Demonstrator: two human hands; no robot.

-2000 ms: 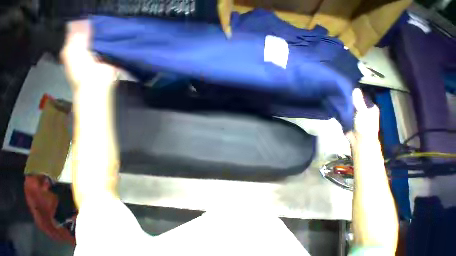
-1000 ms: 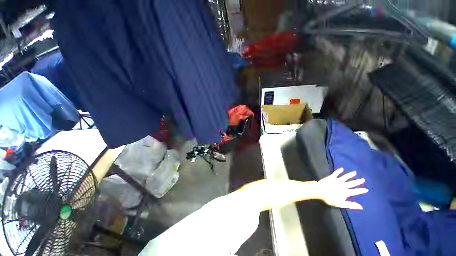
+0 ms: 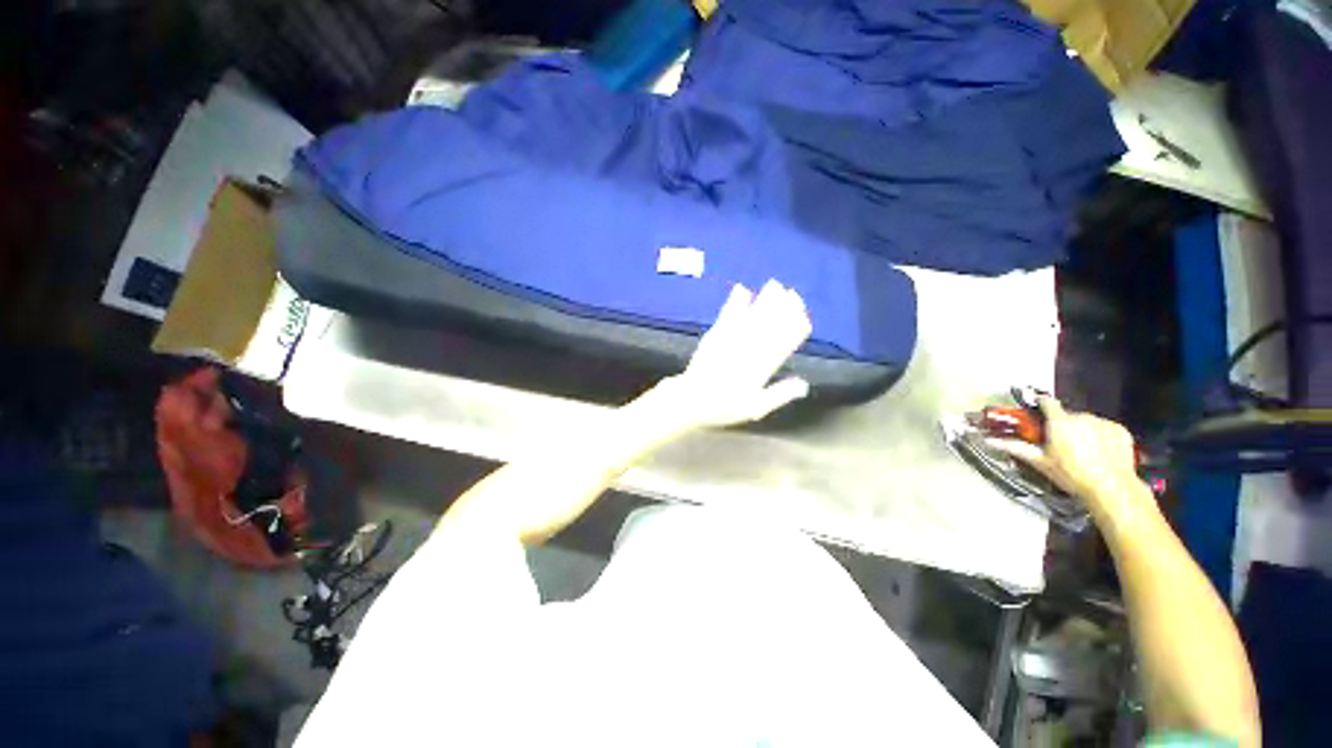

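Observation:
A royal-blue garment [image 3: 570,234] lies over the top of the long dark-grey padded board [image 3: 438,292], its dark edge running along the near side. A small white label [image 3: 681,262] shows on the cloth. My left hand [image 3: 745,358] lies flat with fingers spread on the garment's near edge, right of the label. My right hand [image 3: 1078,450] is closed around the red-orange handle of the steam iron [image 3: 1011,456], which stands at the right end of the pale table.
The pale ironing table [image 3: 701,465] lies under the board. A navy garment pile [image 3: 920,132] is behind it. An open cardboard box [image 3: 219,278] and a red-orange bag [image 3: 219,468] are at left. A blue bar [image 3: 1198,395] and a purple padded board [image 3: 1293,219] are at right.
The garment, earlier held up in both hands, now lies on the board. The view has swung back from the fan and hanging cloth. My right hand now holds the iron.

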